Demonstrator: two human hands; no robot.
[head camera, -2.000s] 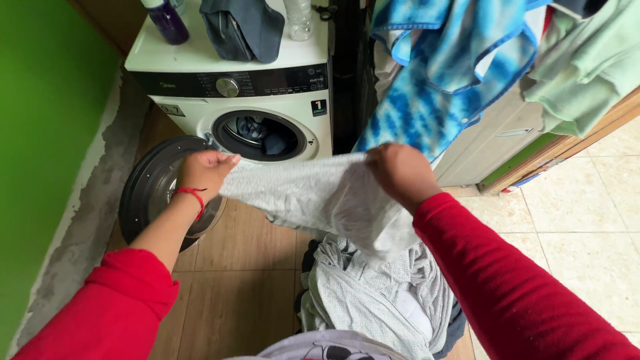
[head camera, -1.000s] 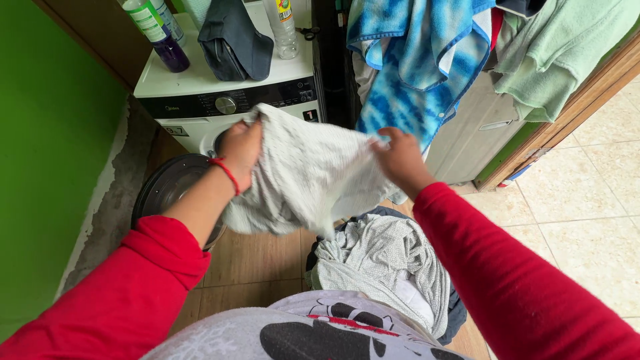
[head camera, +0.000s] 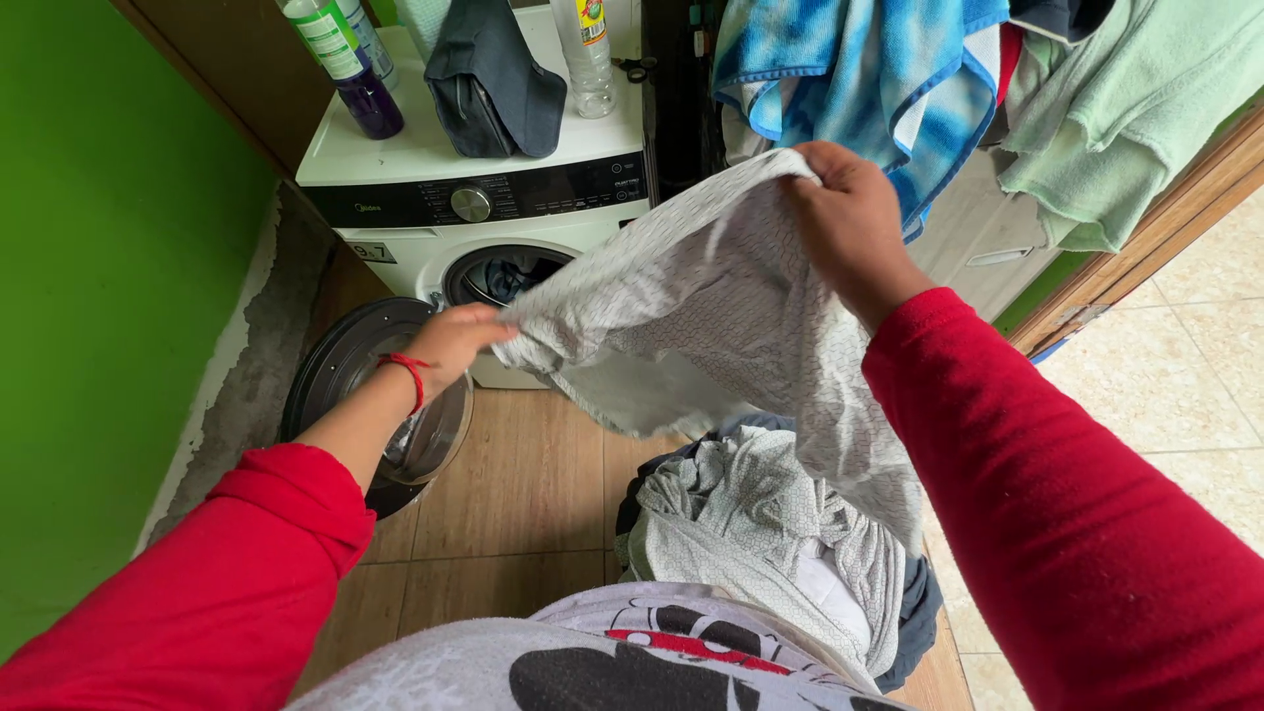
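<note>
A light grey patterned cloth (head camera: 691, 286) is stretched between my two hands. My left hand (head camera: 456, 346), with a red string bracelet at the wrist, pinches its left corner in front of the washing machine. Higher up, my right hand (head camera: 851, 222) grips the cloth's upper right edge near the blue towel. Below the cloth lies a heap of grey and dark laundry (head camera: 760, 523). Behind it stands a white front-loading washing machine (head camera: 395, 237), its round door (head camera: 370, 395) swung out to the left and dark fabric (head camera: 506, 279) inside the drum.
On the machine's top are a purple-based bottle (head camera: 367, 104), a dark fabric pouch (head camera: 494, 89), a clear plastic bottle (head camera: 591, 69) and scissors (head camera: 637, 69). A blue towel (head camera: 839, 89) and a pale green cloth (head camera: 1136, 118) hang at the right. A green wall (head camera: 109, 276) stands left.
The cloth, bunched between my hands a second ago, is now spread wider. My left hand has moved down and away from my right hand, which is now the higher one.
</note>
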